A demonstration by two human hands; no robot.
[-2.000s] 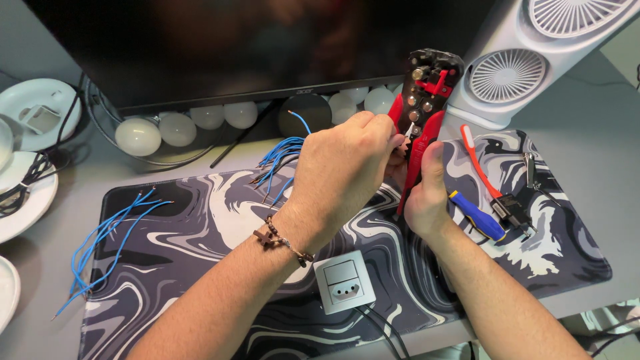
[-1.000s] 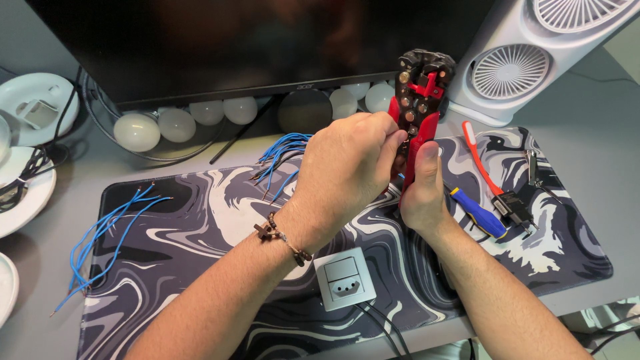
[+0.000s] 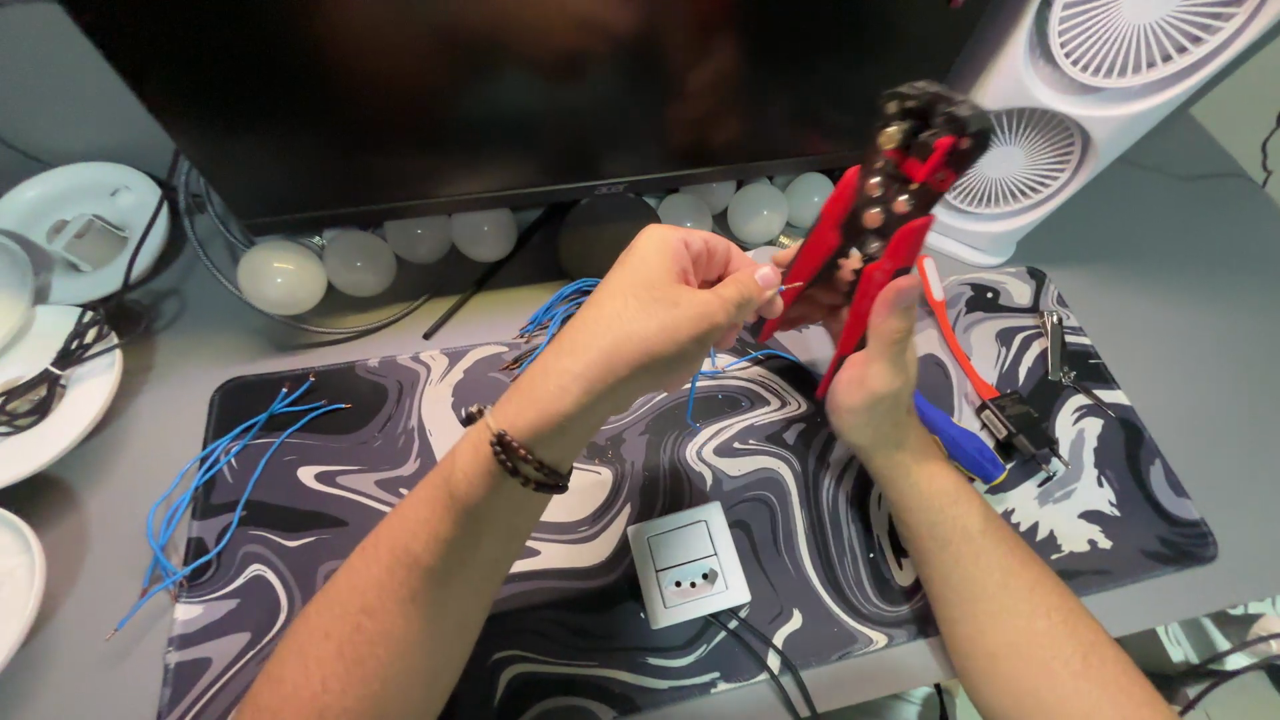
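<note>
Between the thumb and fingers of my left hand is a blue wire, its bare tip poking out beside the tool. My right hand grips red-handled automatic wire strippers, jaws upward; the handles are spread. Below my left hand, blue wire shows against the patterned mat. Another bundle of blue wires lies behind my left forearm, partly hidden. Several blue wires with bared ends rest over the mat's left edge. A white switch and socket plate with black cords sits between my forearms.
An Acer monitor stands at the back, light bulbs under its edge. A white fan unit is behind right. A blue screwdriver handle, red-handled tool and nail clipper lie right. White round fixtures are left.
My left hand has drawn back from the strippers, and a bare wire tip shows at its fingers. The strippers' handles are now visibly spread.
</note>
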